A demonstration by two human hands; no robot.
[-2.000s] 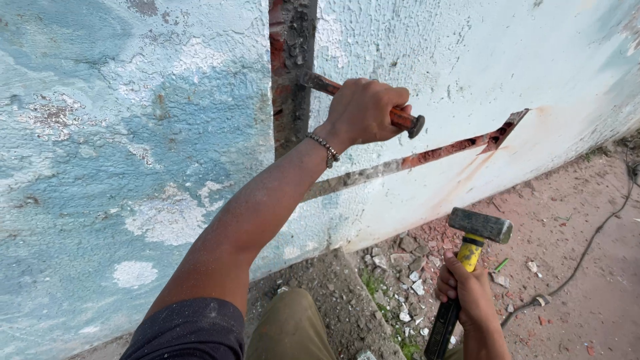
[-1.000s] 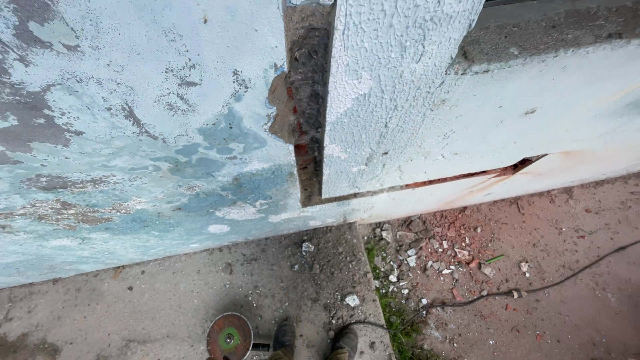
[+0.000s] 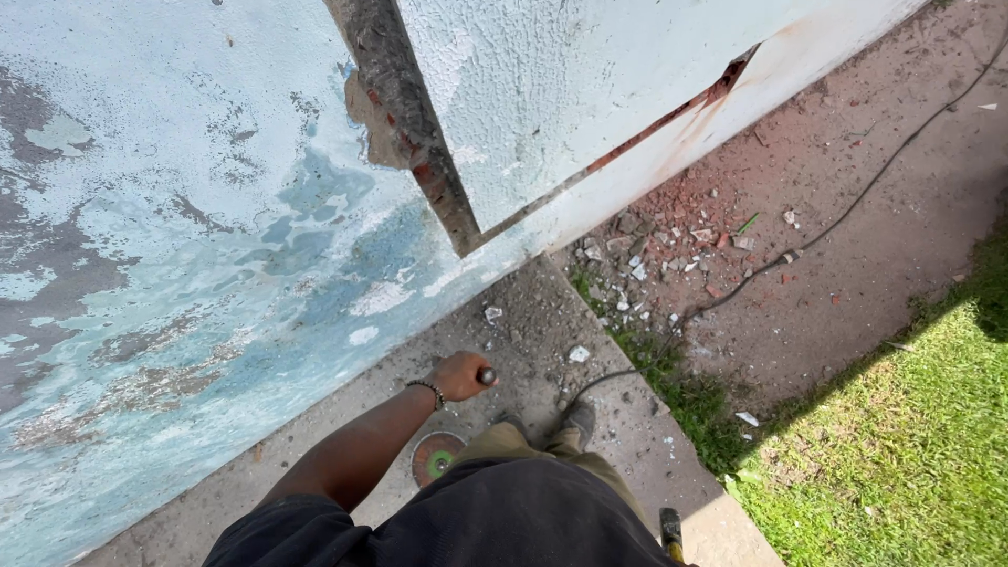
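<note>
My left hand [image 3: 458,376], with a beaded bracelet at the wrist, grips a metal chisel [image 3: 487,376] seen end-on, above the concrete ledge. The chisel is away from the wall. At the bottom edge shows the head of a club hammer [image 3: 670,526] with part of its yellow and black handle; my right hand is outside the frame. Before me, the painted wall [image 3: 276,260] has a wide upright chase [image 3: 409,118] exposing mortar and brick, joined at its foot by a narrow slanting groove [image 3: 630,143].
An angle grinder's disc [image 3: 435,459] lies by my feet on the concrete ledge [image 3: 543,315]. A dark cable [image 3: 835,224] crosses the ledge and the dirt. Brick and plaster rubble [image 3: 693,244] lies beside the wall, with grass [image 3: 890,457] at the right.
My left hand and the chisel were at the upright chase two seconds ago; now they are low, over the ledge. The hammer has dropped to the bottom edge. The view has tilted down.
</note>
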